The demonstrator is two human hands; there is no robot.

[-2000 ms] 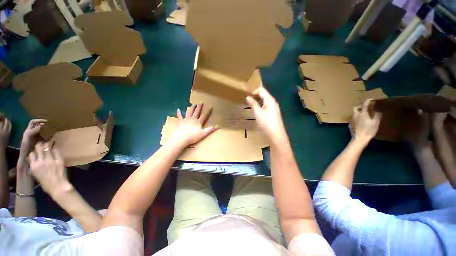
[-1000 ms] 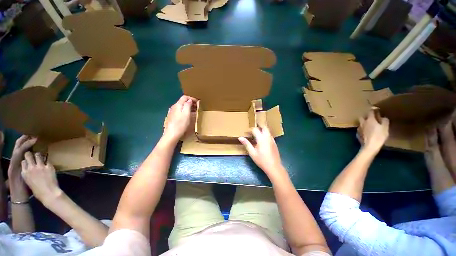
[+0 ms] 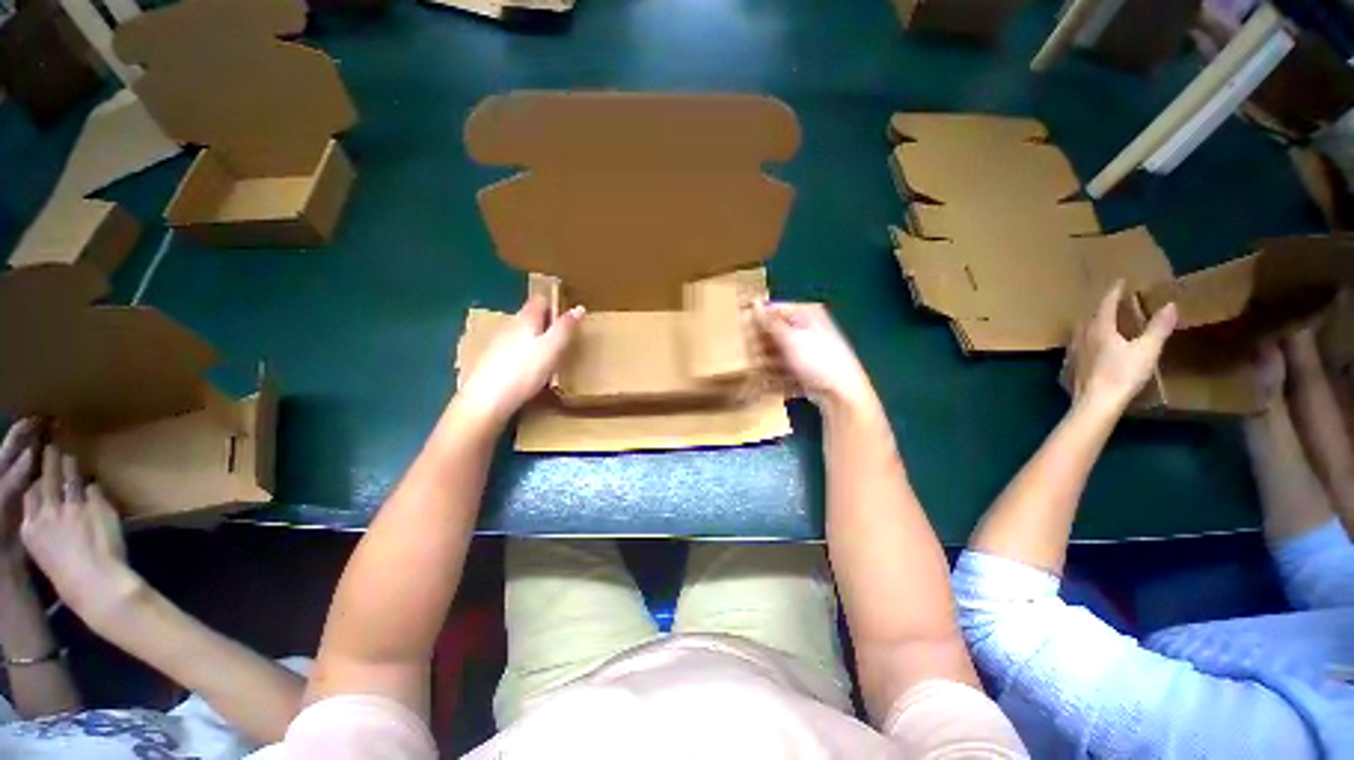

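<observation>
A brown mailer box being formed (image 3: pixel 631 349) lies in front of me on the green table. Its lid panel (image 3: pixel 636 208) stands up behind, with the rounded tuck flap at the top. My left hand (image 3: pixel 520 354) grips the box's left wall. My right hand (image 3: pixel 809 354), blurred, is at the right side panel (image 3: pixel 720 330), which is folded inward over the tray. A flat box blank (image 3: pixel 653 431) lies under the box and shows at its front edge.
A stack of blanks (image 3: pixel 1002 245) lies to the right. A finished open box (image 3: pixel 260 196) stands at upper left. A neighbour's hands work a box (image 3: pixel 171 446) at left, and another's hold a box (image 3: pixel 1210 349) at right. Pale legs (image 3: pixel 1188 112) stick out at upper right.
The right side panel, spread outward a second ago, is now folded inward. My right hand has moved up beside it. Two seconds ago the box was being set over the blank with its lid raised.
</observation>
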